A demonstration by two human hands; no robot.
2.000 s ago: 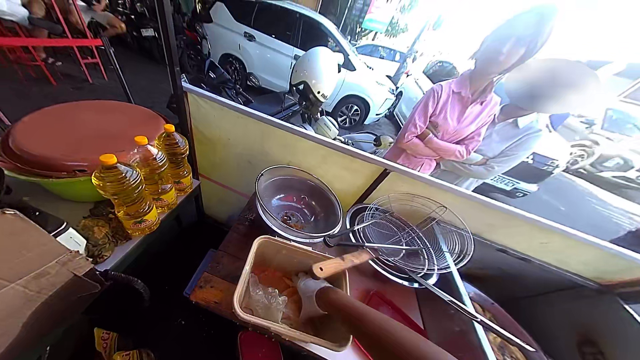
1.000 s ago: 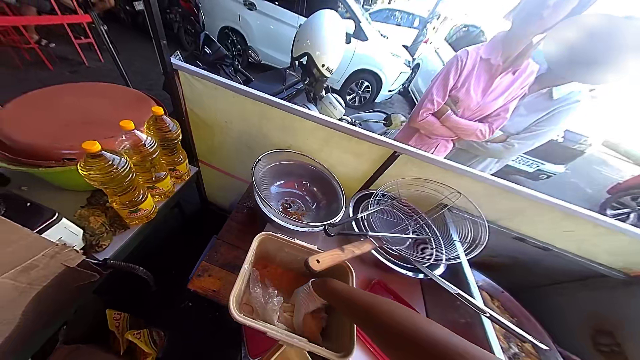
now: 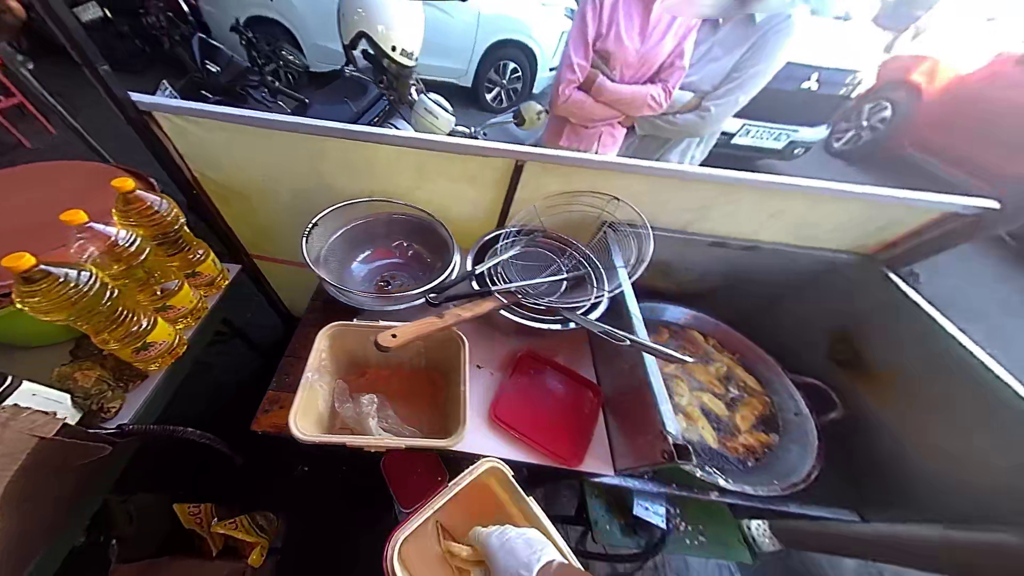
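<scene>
My right hand (image 3: 516, 550), in a white glove, reaches into a lower cream plastic tub (image 3: 512, 488) at the bottom centre. Its fingers are against a pale, elongated food piece (image 3: 458, 552); the grip is partly hidden. My left hand is out of frame. Above stands another cream plastic tub (image 3: 460, 392) with orange-brown contents and a clear plastic bag (image 3: 372, 414). A wooden-handled utensil (image 3: 436, 324) lies across its rim. Beside it is a red plastic lid (image 3: 548, 408). At the right, food pieces (image 3: 712, 392) fry in oil in a large metal wok (image 3: 800, 448).
A mesh strainer over a metal bowl (image 3: 380, 256) and wire skimmers (image 3: 552, 264) stand behind the tub. Bottles of yellow oil (image 3: 100, 312) line the left shelf. A yellow panel (image 3: 344, 176) bounds the back; two people stand beyond, one in a pink shirt (image 3: 616, 80).
My right hand has moved out of the upper tub and down into the lower one. The view has swung right, so the wok shows more fully.
</scene>
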